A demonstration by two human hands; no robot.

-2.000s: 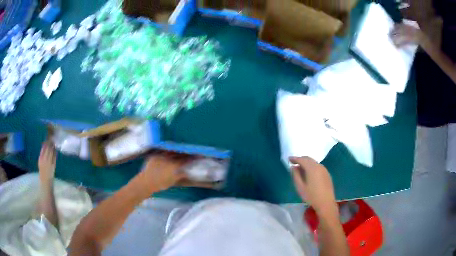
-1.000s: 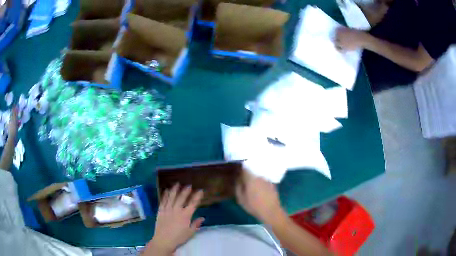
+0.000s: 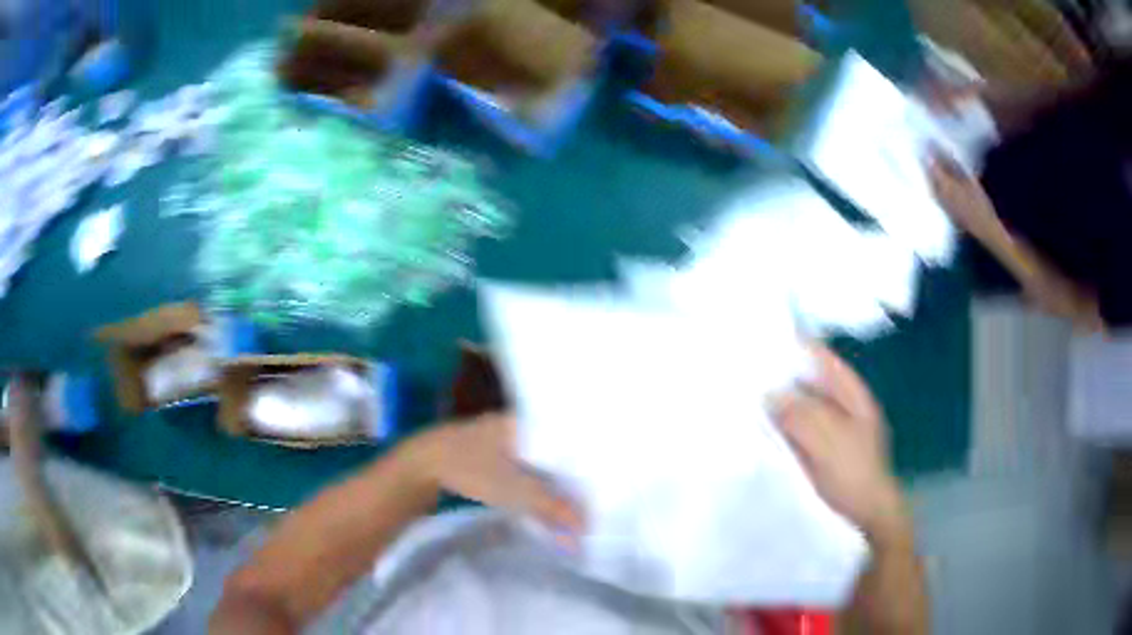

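Note:
A large white wrapping sheet (image 3: 670,447) is spread in front of me, between my hands, in the blurred head view. My left hand (image 3: 503,478) is at its left edge, with fingers on the sheet. My right hand (image 3: 838,428) grips its right side. Part of a brown carton (image 3: 476,382) shows left of the sheet; the rest is hidden behind the sheet and my left hand. More white sheets (image 3: 795,254) lie beyond at the right. Two open cartons stand at the left; the nearer one (image 3: 372,403) holds a white-wrapped product (image 3: 302,407).
A heap of green bagged parts (image 3: 335,205) lies at centre left, white small parts (image 3: 118,143) beyond it. Empty brown cartons (image 3: 732,62) stand at the back. One person's arm (image 3: 1012,248) reaches in at right, another person's arm (image 3: 37,471) at left. A red stool (image 3: 788,620) shows below.
My hands were at the empty carton; now they hold a white sheet over that area. The view has shifted, so the cartons and green heap appear higher and the heap farther right.

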